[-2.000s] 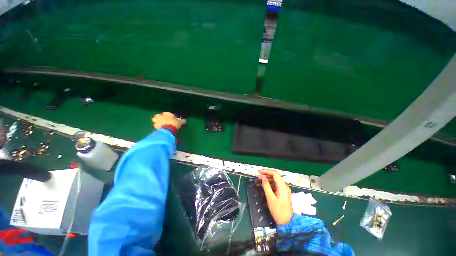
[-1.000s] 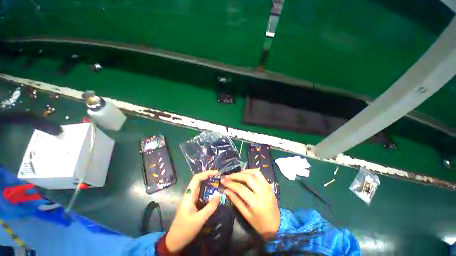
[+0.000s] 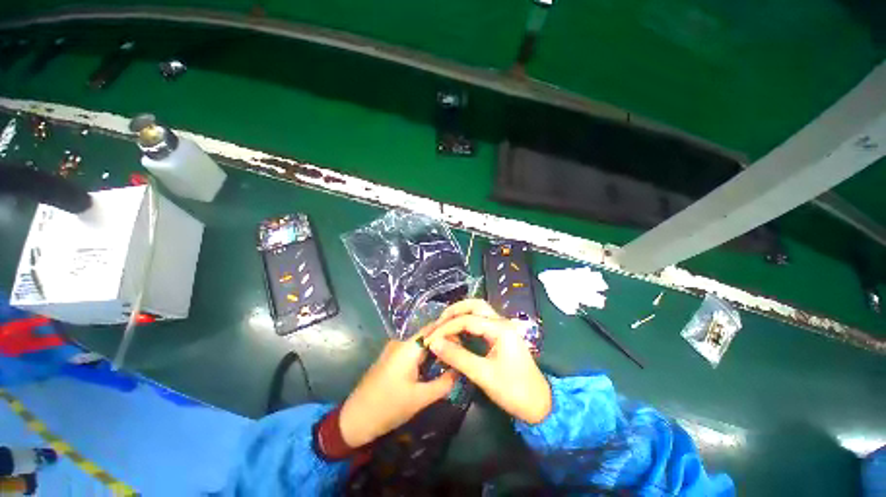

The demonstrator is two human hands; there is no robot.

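My left hand (image 3: 396, 388) holds the upper end of an open phone unit (image 3: 418, 437) at the bench edge. My right hand (image 3: 491, 361) is bent over the same upper end, its thumb and fingertips together; whether a small part is between them cannot be told. The fingers hide most of that end. The clear plastic parts bag (image 3: 413, 267) with dark pieces lies just beyond my hands. One open phone unit (image 3: 296, 277) lies left of the bag and another (image 3: 511, 281) lies right of it.
White wipe (image 3: 573, 289), tweezers (image 3: 612, 338) and a small zip bag (image 3: 712, 330) lie to the right. A white box (image 3: 107, 252) and bottle (image 3: 180, 163) stand left. Beyond the chipped white rail (image 3: 321, 177), the belt carries a black tray (image 3: 583, 184). A pale post crosses the right side.
Two seconds ago my left hand was over the belt and my right on the right-hand phone unit. Both then came together on the held unit. Since then the view has shifted and the right fingers have closed together.
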